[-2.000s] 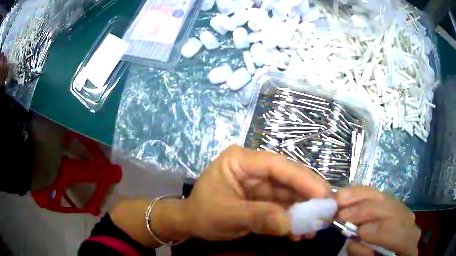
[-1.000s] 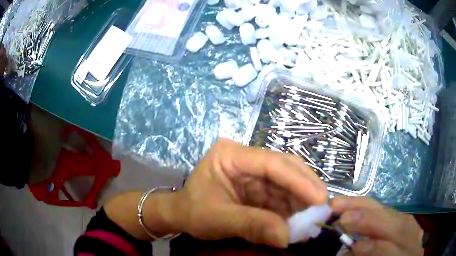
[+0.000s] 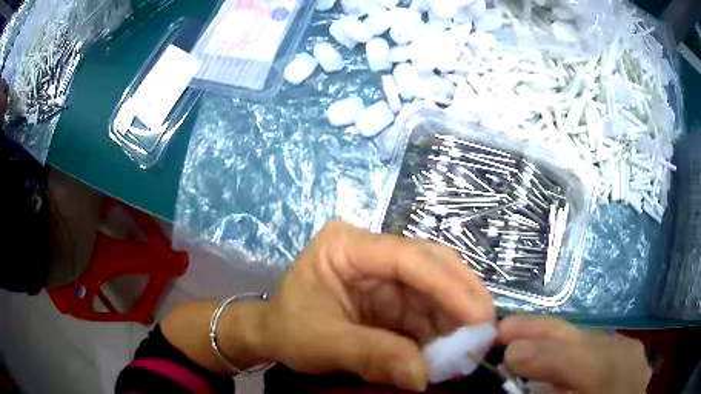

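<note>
My left hand (image 3: pixel 361 308), with a bracelet at the wrist, pinches a white oval cap (image 3: pixel 461 352) between thumb and fingers at the bottom centre. My right hand (image 3: pixel 573 354) is just to its right, blurred and partly cut off by the bottom edge. Its fingers are closed on a metal shaft (image 3: pixel 492 368) with a white section. The shaft's thin tip is at the cap's right side; whether it is inside the cap cannot be told. A clear parts box (image 3: pixel 570 288) full of silver shafts lies just beyond my hands.
White oval caps (image 3: pixel 374 118) and a heap of white sleeves (image 3: pixel 615 115) lie behind the box. A clear plastic sheet (image 3: pixel 254 177), a flat printed box (image 3: pixel 250 38) and a smaller labelled box (image 3: pixel 157 92) are left. Stacked clear trays (image 3: pixel 684 262) stand right. A red stool (image 3: pixel 115 269) is below.
Both hands, with the cap and shaft, have shifted slightly left. The shaft, seen clearly at first, is now more hidden by my right fingers and the frame's bottom edge.
</note>
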